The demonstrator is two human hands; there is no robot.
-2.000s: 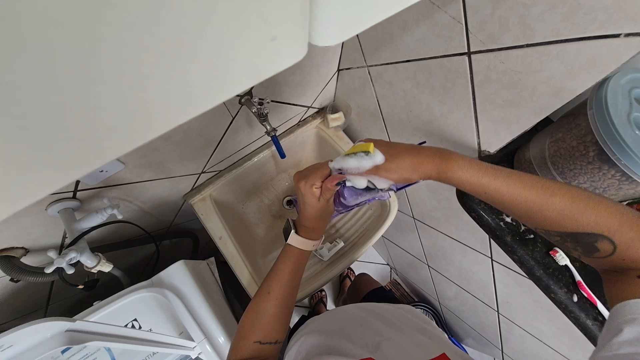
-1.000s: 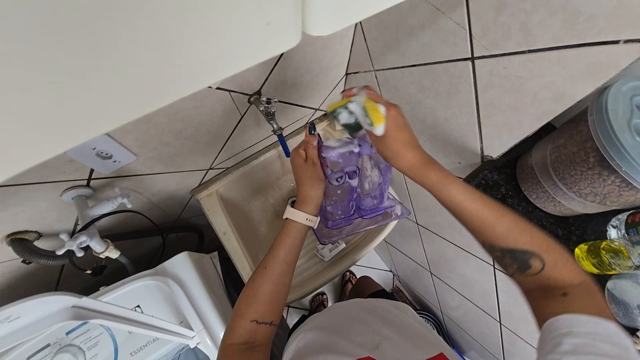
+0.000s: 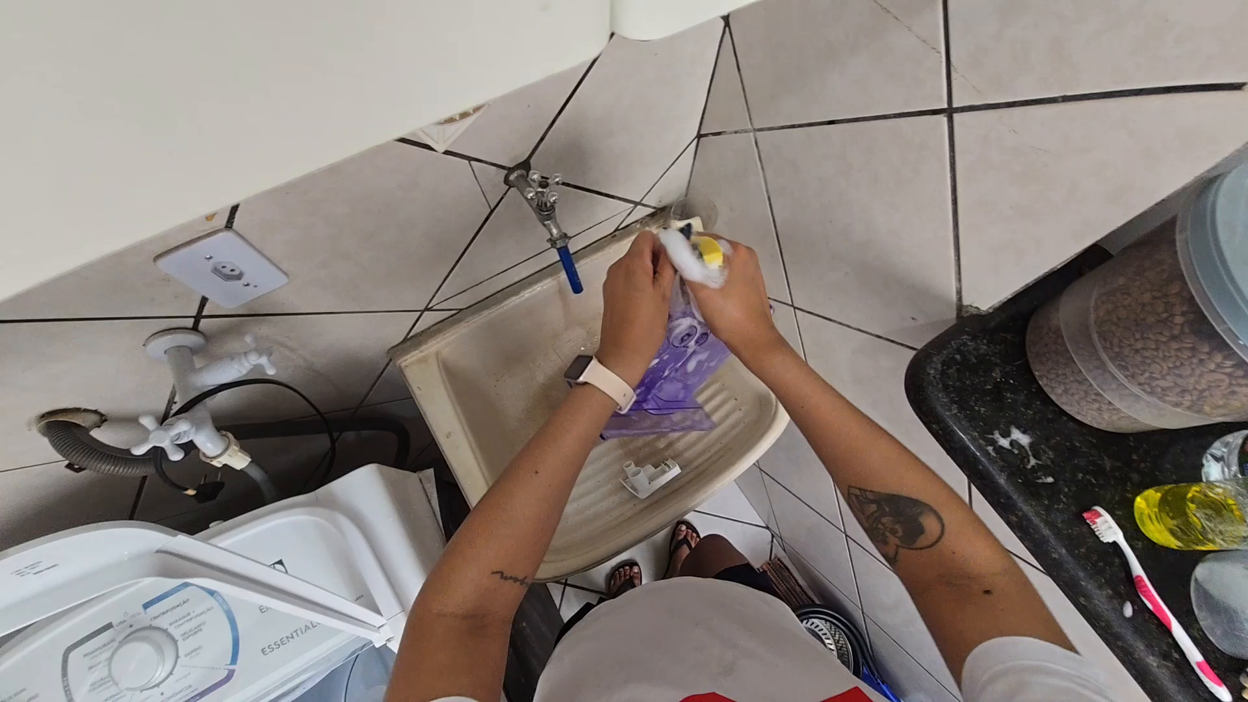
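A translucent purple plastic object point(image 3: 675, 375), streaked with suds, is held over the ribbed part of a cream laundry sink point(image 3: 468, 429). Its upper end is in my left hand point(image 3: 636, 307), which wears a watch. My right hand point(image 3: 733, 302) grips a foamy yellow sponge point(image 3: 709, 252) against that same end; white foam covers part of the sponge. The fingertips of both hands are partly hidden. Below the purple object, a small white plastic piece point(image 3: 650, 477) lies on the ribs.
A tap with a blue spout point(image 3: 569, 268) juts over the sink. On the right, a black stone counter point(image 3: 1014, 487) holds a tub of brown pellets point(image 3: 1141, 322), a bottle of yellow liquid point(image 3: 1189, 517) and a red-and-white toothbrush point(image 3: 1155, 595). A washing machine point(image 3: 244, 585) stands at lower left.
The sponge and my right hand have come down from above the purple object to its upper end, beside my left hand. The purple object is now tilted and partly covered by my arms.
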